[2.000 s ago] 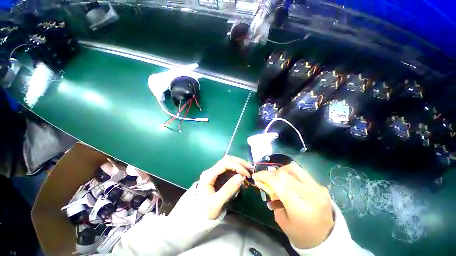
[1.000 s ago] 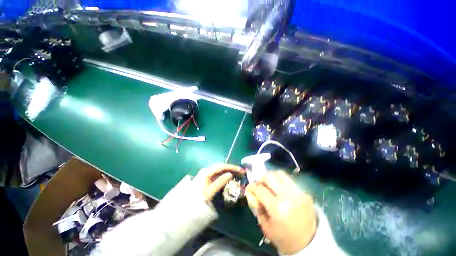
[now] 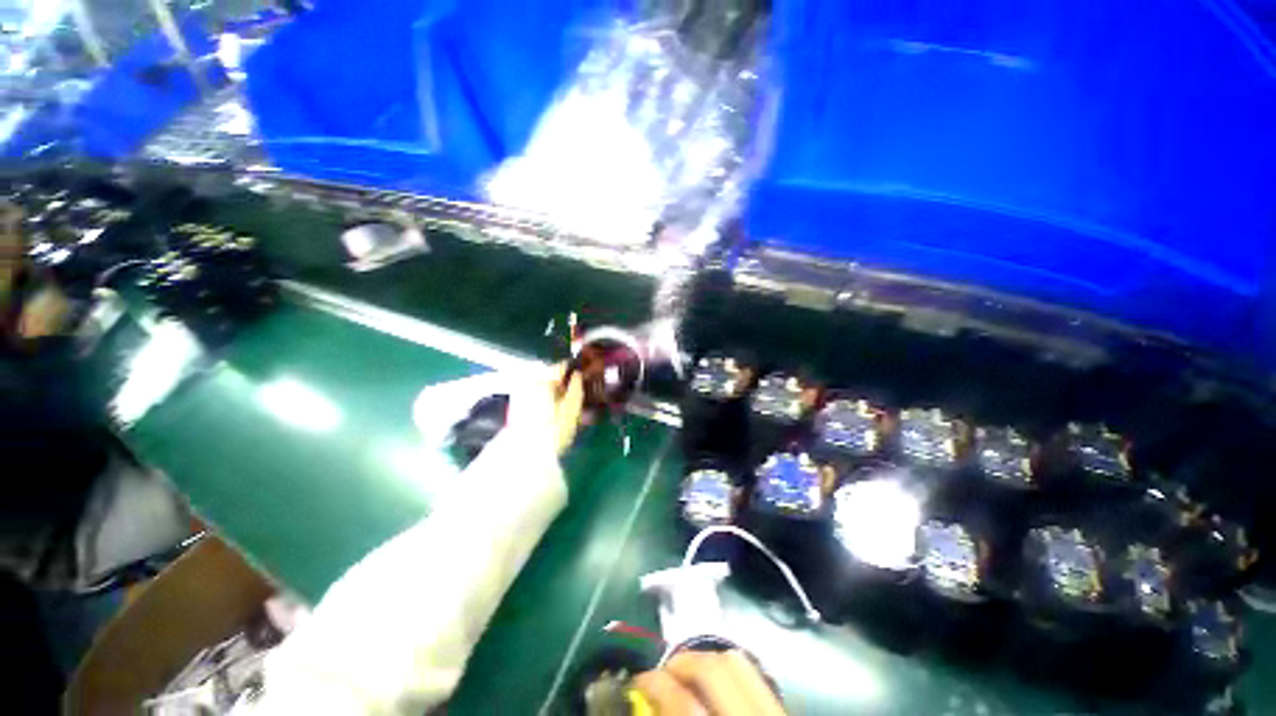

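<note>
My left hand (image 3: pixel 560 402) is stretched forward over the bench, its fingers at the left side of a round dark housing (image 3: pixel 612 369) with short red leads; it appears to grip it. My right hand (image 3: pixel 717 683) is at the bottom edge, partly cut off, on a yellow handle (image 3: pixel 645 698), perhaps of a screwdriver. Just beyond it stands a white bracket (image 3: pixel 689 599) with a curved white tail cable and a red lead; its black housing is mostly hidden by the hand. A dark circuit-board module (image 3: pixel 610 694) lies beside my right hand, cut off by the edge.
Another white bracket unit (image 3: pixel 445 409) lies partly behind my left sleeve. Rows of circuit-board modules (image 3: pixel 851 423) stand on the dark area at right. A metal rail (image 3: pixel 406 326) crosses the green bench. A carton (image 3: pixel 168 616) of parts is at lower left. Clear plastic hangs beyond the rail.
My left hand has left the work in front of me, moved forward and left, and now has the round dark housing. My right hand appears lower in view. The view has tilted up.
</note>
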